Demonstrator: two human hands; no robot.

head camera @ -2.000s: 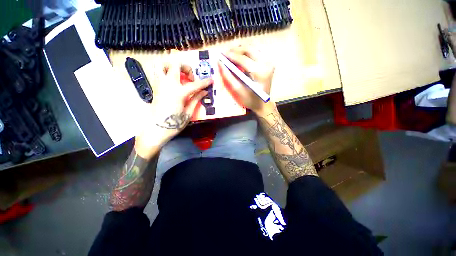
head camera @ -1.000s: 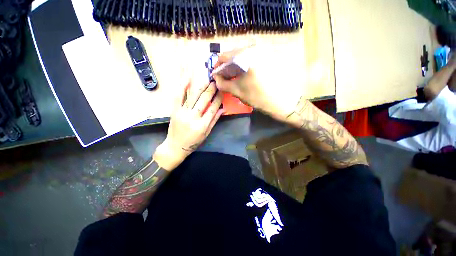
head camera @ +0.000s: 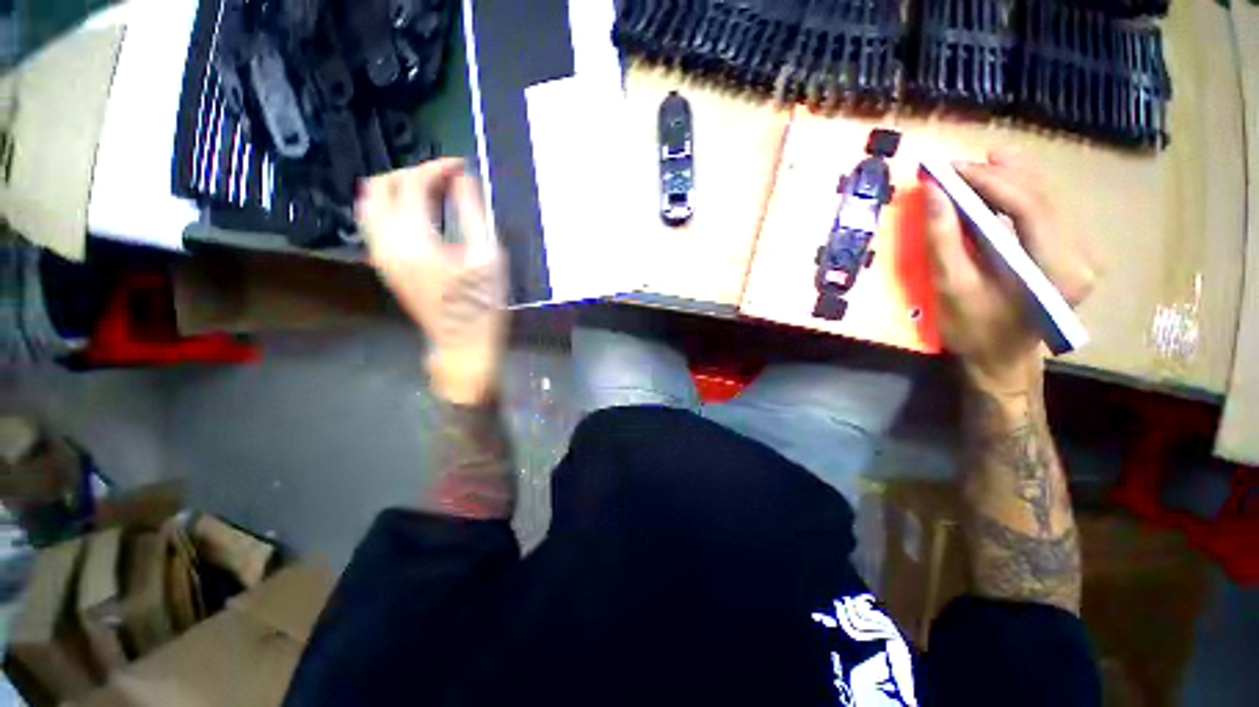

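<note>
My right hand (head camera: 1015, 269) is shut on a slim white tool (head camera: 1005, 256), at the right edge of the red-and-white fixture (head camera: 780, 283). A black housing (head camera: 856, 221) with a pale middle lies on the fixture, between two black rectangles. Another black housing (head camera: 675, 159) lies alone left of the fixture. My left hand (head camera: 439, 256) is raised at the lower edge of a heap of loose black housings (head camera: 332, 83), fingers curled and blurred; whether it holds anything cannot be told.
Tight rows of black housings (head camera: 898, 55) stand along the back of the cardboard. A black-and-white sheet (head camera: 573, 180) lies between the heap and the single housing. A striped stack (head camera: 221, 145) is beside the heap. Cardboard boxes (head camera: 207, 622) are on the floor at lower left.
My left hand has left the fixture and moved left to the heap. My right hand and its tool have drawn off the housing to the right. The view has swung left.
</note>
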